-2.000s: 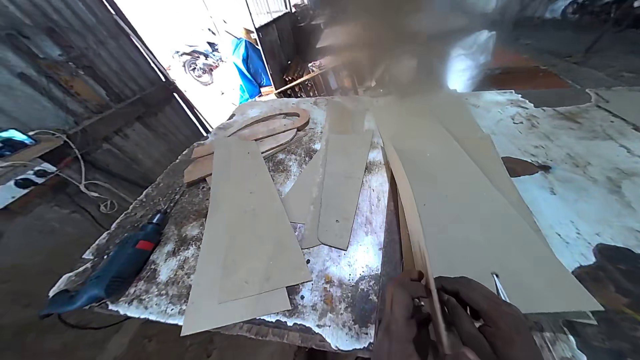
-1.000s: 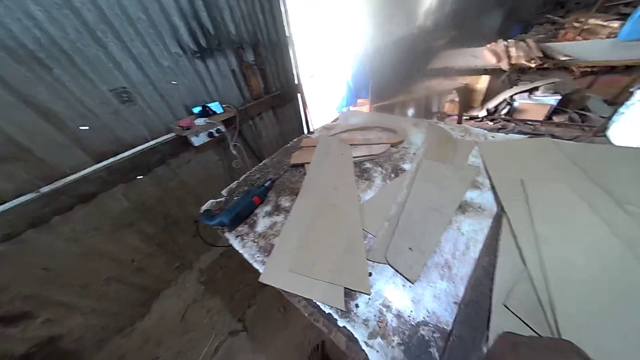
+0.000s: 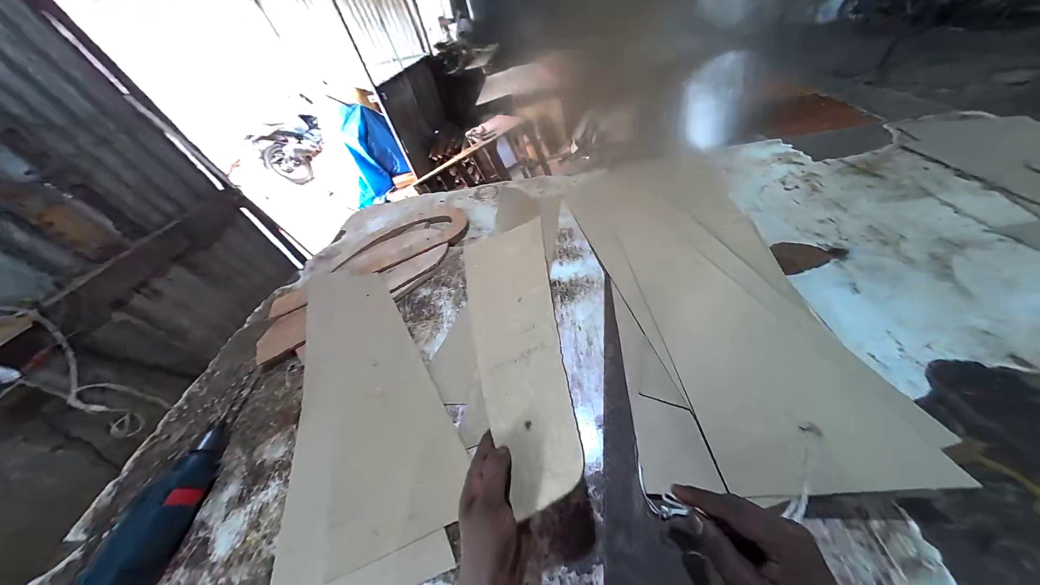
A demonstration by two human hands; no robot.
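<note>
My left hand is at the bottom middle, its fingers on the lower left edge of a narrow beige sheet panel; the panel seems held there. My right hand, low at right, grips a small shiny metal tool, partly hidden by the fingers; its kind cannot be told. Larger beige sheets lie overlapped just beyond it. Another long beige panel lies left of my left hand, over a second piece. Curved wooden pieces lie farther back.
A blue power drill with a red patch rests at the worn table's left edge. The table top is stained. Corrugated metal walls stand at left. A motorcycle and blue tarp are outside the opening. A blur covers the top middle.
Two seconds ago my hands were close together at a thin strip near the front edge; now they are apart, the left at the narrow panel. The view swung left and back between.
</note>
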